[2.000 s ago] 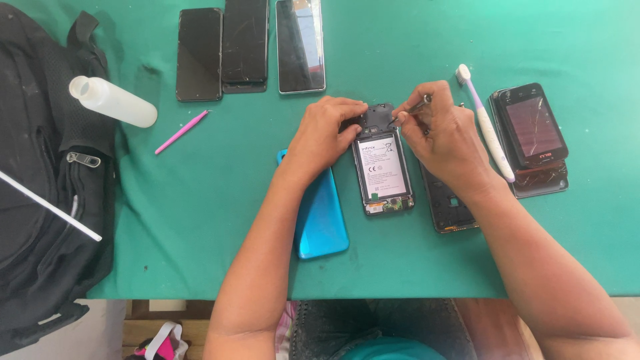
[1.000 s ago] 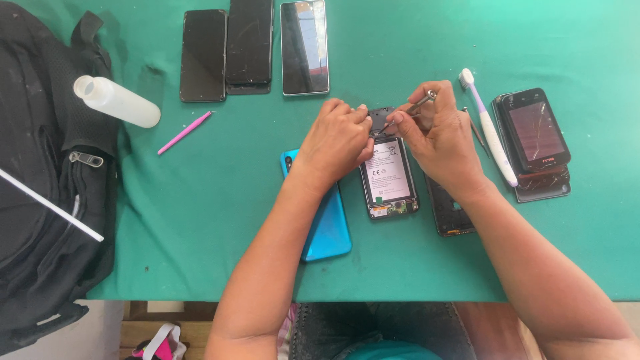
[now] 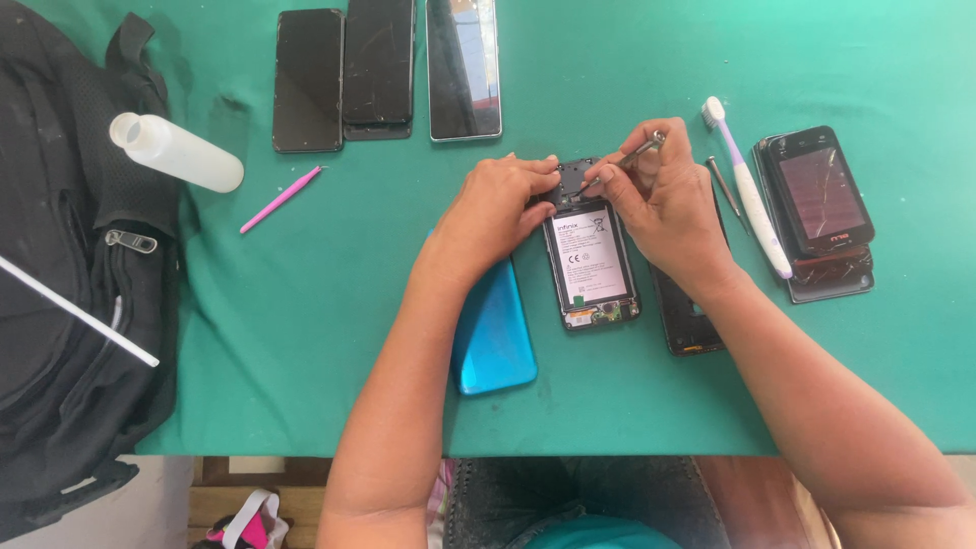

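An opened smartphone with its battery (image 3: 591,255) exposed lies on the green cloth. My left hand (image 3: 503,202) rests on the upper left edge of this phone, its fingertips at the black upper cover (image 3: 576,177). Between the thumb and fingers of my right hand (image 3: 659,194) is a slim metal screwdriver (image 3: 637,150), slanted, its tip at the lower part of that cover. A blue phone back cover (image 3: 496,335) lies partly under my left wrist. Beneath my right hand and wrist is a dark phone frame (image 3: 682,313), partly hidden.
Three phones (image 3: 309,80) lie at the back left, near a pink pen-like tool (image 3: 280,200). A white plastic bottle (image 3: 179,152) rests by a black backpack (image 3: 76,252) at left. Rightward are a second thin tool (image 3: 727,191), a toothbrush (image 3: 751,191) and stacked cracked phones (image 3: 823,194).
The fingers of my left hand have shifted at the phone's top, leaving more of the black cover in view than one second ago. The screwdriver stays in my right hand.
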